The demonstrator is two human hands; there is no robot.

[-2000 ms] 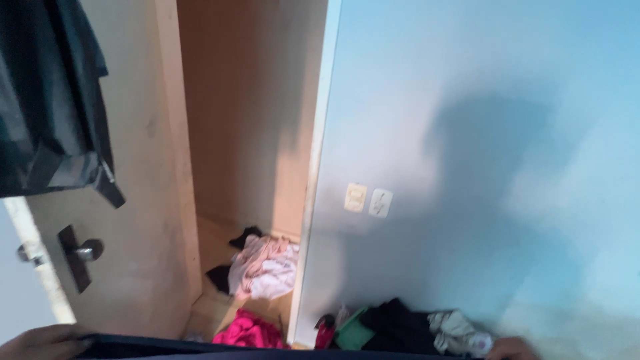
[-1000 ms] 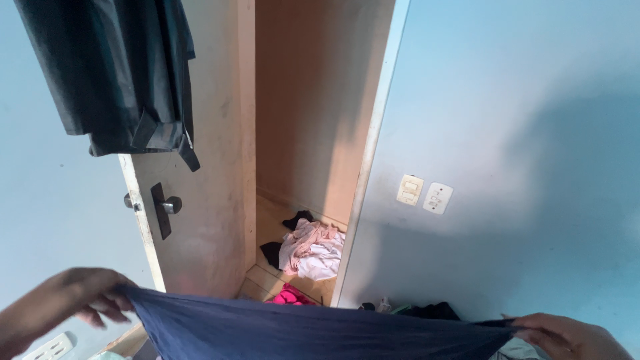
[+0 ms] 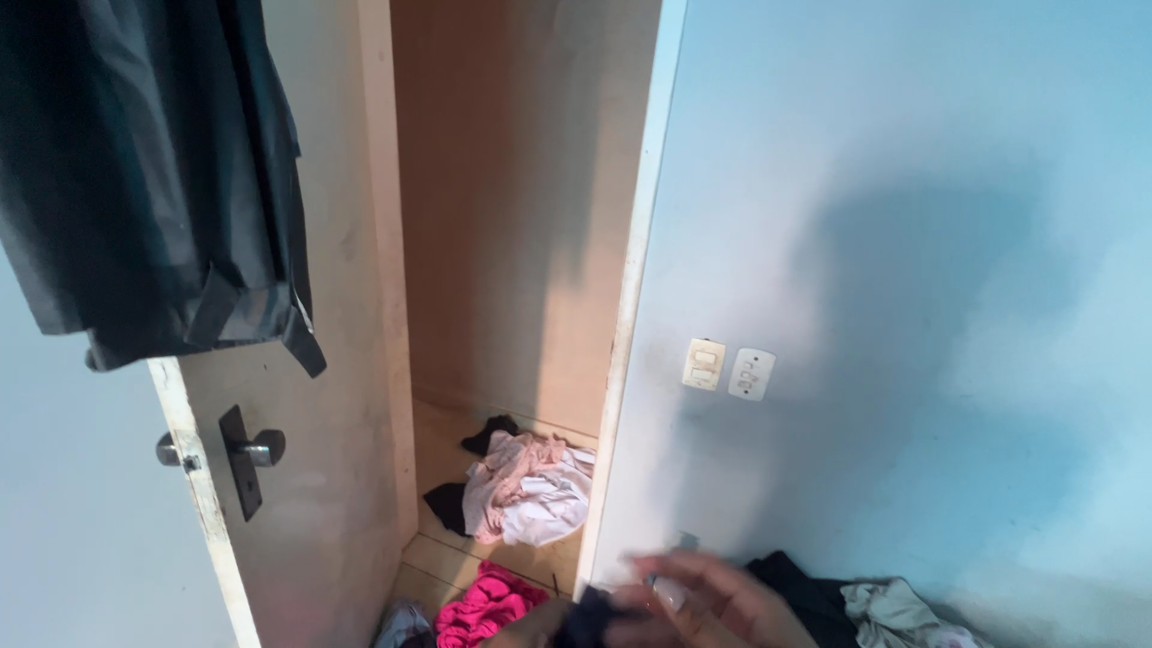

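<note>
At the bottom edge of the head view, my right hand is blurred, its fingers bent at a bunched dark blue cloth. My left hand shows only in part, low in the view, against the left side of the same cloth. Most of the cloth is below the frame. Just left of my left hand, a bright pink garment lies on the tiled floor. Whether each hand grips the cloth firmly is partly hidden by the blur and the frame edge.
An open door with a metal knob stands at the left, a dark garment hanging over it. Pink and white clothes lie in the doorway. Dark and pale clothes lie by the blue wall, below a switch plate.
The dark blue cloth was stretched wide between my two hands; now it is bunched, and my hands have come together low in the view.
</note>
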